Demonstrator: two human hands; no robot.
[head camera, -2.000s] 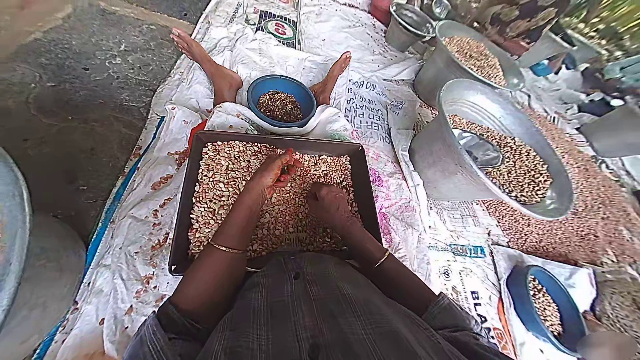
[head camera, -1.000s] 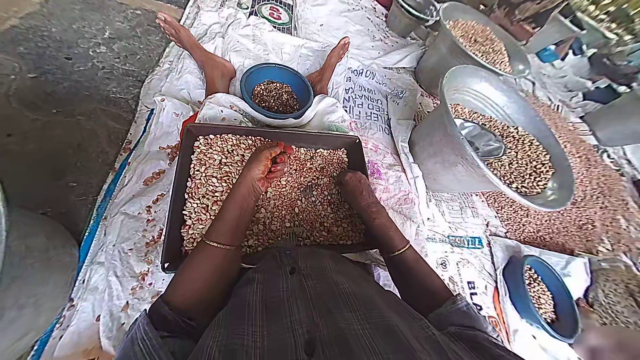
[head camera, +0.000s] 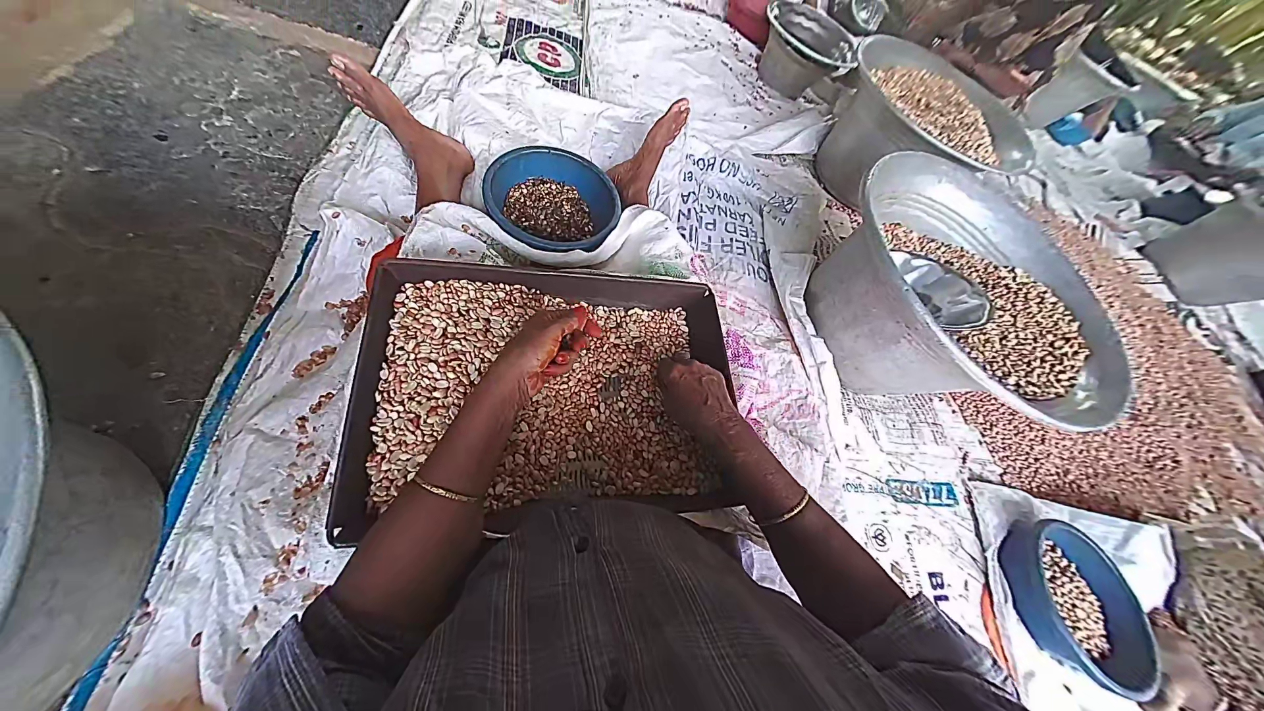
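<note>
A dark rectangular tray (head camera: 348, 434) of pale and reddish beans or nuts (head camera: 444, 346) lies in front of my body. Above the tray's middle is my left hand (head camera: 546, 351), its fingers curled with reddish fingertips; whether it holds a bean is too small to tell. My right hand (head camera: 696, 395) rests on the beans near the tray's right wall, knuckles up, its fingertips hidden. Beyond the far rim, between my bare feet, stands a blue bowl (head camera: 494, 183) with small dark pieces in it.
Woven white sacks (head camera: 770, 365) with printing cover the ground. At right stand large metal basins (head camera: 849, 316) of beans, one holding a metal bowl (head camera: 943, 291), beside a spread heap of beans (head camera: 1116, 464). A blue basin (head camera: 1027, 592) is lower right, a metal vessel (head camera: 79, 533) at left.
My right hand has moved from the middle of the tray to its right side. My left hand remains over the tray's middle, slightly shifted.
</note>
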